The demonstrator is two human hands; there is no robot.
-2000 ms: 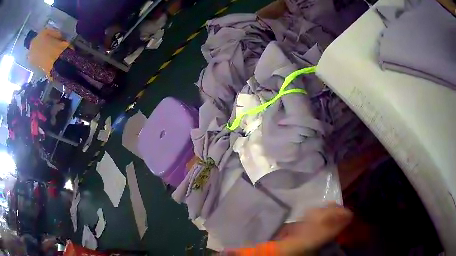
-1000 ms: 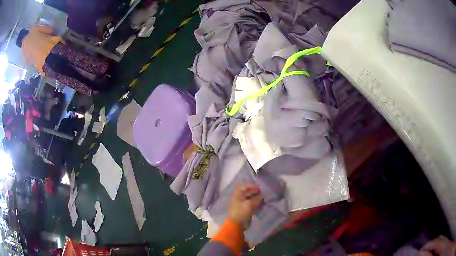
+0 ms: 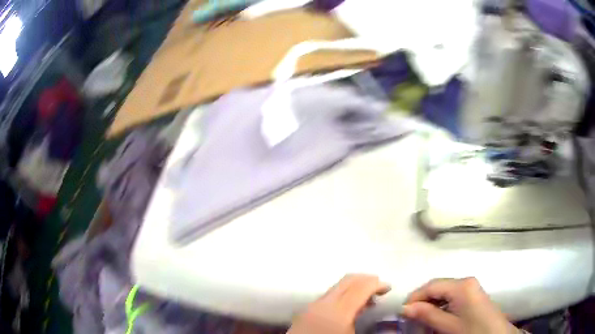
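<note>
My left hand [image 3: 342, 303] and my right hand [image 3: 457, 303] are close together at the table's front edge, partly cut off by the lower rim. Their fingers are curled on a small grey-lilac piece [image 3: 389, 325], blurred and mostly hidden below the picture. Grey-lilac panels [image 3: 261, 163] lie stacked on the white table [image 3: 313, 241], left of the machine. A looped white strip [image 3: 280, 117] lies over them. The sewing machine [image 3: 528, 91] stands at the right, its needle area [image 3: 522, 163] brightly lit and blurred.
Brown cardboard [image 3: 228, 59] lies behind the panels. White cut pieces [image 3: 417, 32], dark purple cloth [image 3: 440, 107] and an olive-green scrap [image 3: 408, 96] lie by the machine. A grey-lilac heap [image 3: 91, 280] with a neon tie [image 3: 132, 310] is beyond the table's left edge.
The view has swung from the floor-side heap to the machine table. My left hand has left the heap and is now beside my right hand at the table's front edge.
</note>
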